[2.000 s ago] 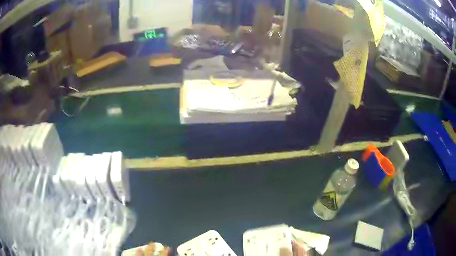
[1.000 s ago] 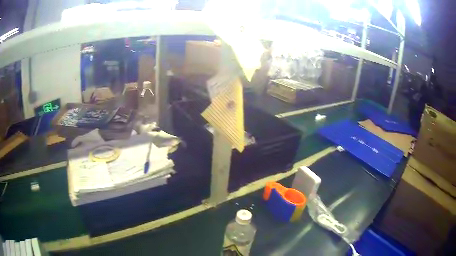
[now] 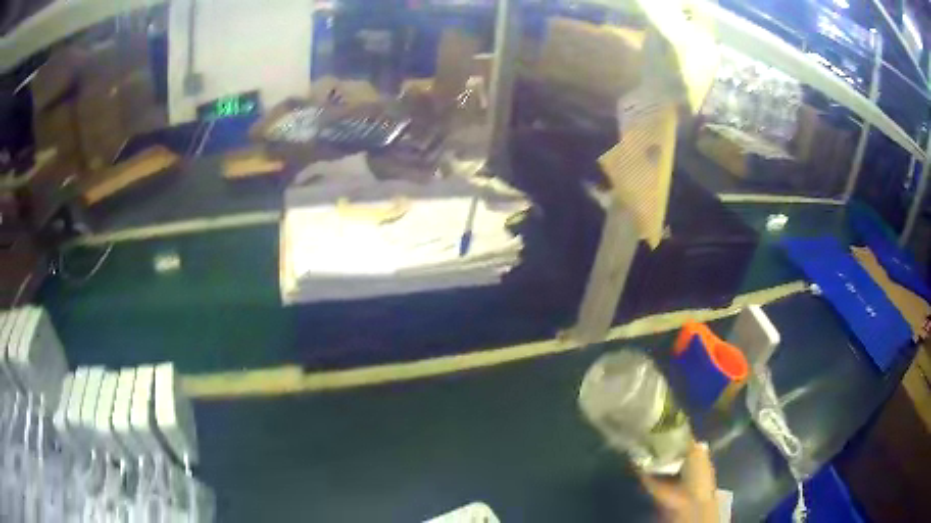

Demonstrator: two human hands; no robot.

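My right hand is at the bottom edge, right of centre, partly cut off. Its fingers are around the lower end of a clear plastic bottle, tilted with its round, broad end up and to the left. The bottle is blurred, and its cap cannot be made out clearly. A corner of a white power strip shows at the bottom edge. A small white piece shows beside my hand, mostly hidden. My left hand is out of the picture.
Rows of white strips with bagged cords stand at left. An orange and blue holder and a white block with a cord stand beyond the bottle. Papers lie behind the rail. Blue sheets and cartons are at right.
The view swung right, then partly back. The bottle, upright on the bench before, is now tilted in my right hand. The hands and strips seen at the bottom earlier are mostly out of view.
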